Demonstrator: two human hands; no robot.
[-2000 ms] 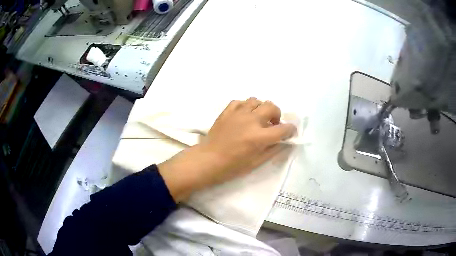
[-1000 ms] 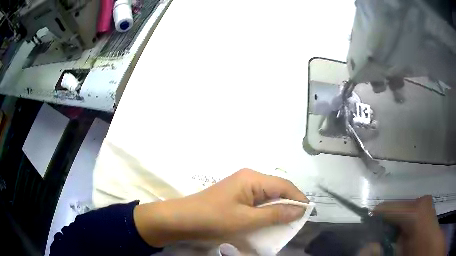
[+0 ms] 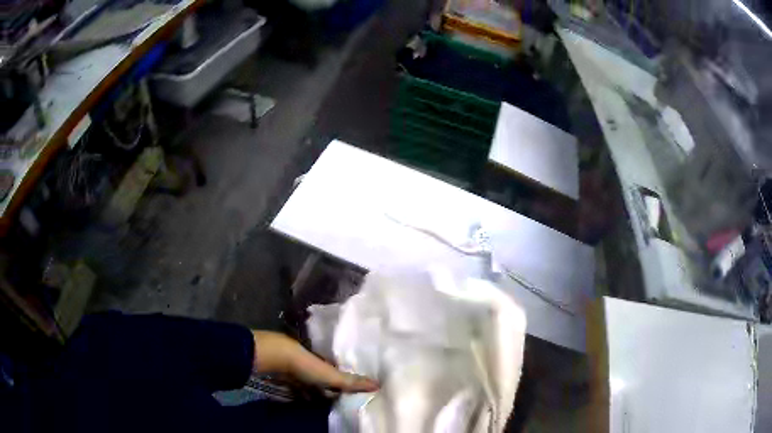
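A bundled white cloth piece [image 3: 432, 347] is at the lower middle of the view, blurred and crumpled. My left hand [image 3: 309, 364], in a dark sleeve, reaches in from the lower left and grips the near left side of the cloth. Part of its fingers is hidden by the cloth. The cloth is in front of a long white board [image 3: 423, 203] and covers part of its near edge. Whether it touches the board I cannot tell. My right hand is out of the picture.
A green slatted crate [image 3: 444, 127] with dark contents stands beyond the board, beside a white square top [image 3: 537, 152]. The white machine tabletop [image 3: 669, 364] is at lower right, another machine table [image 3: 622, 144] behind it. A grey bin [image 3: 207, 68] stands upper left.
The view has swung left, away from the sewing machine to the floor and crate. The cloth has left the machine table with my left hand. My right hand and its snips have gone out of view.
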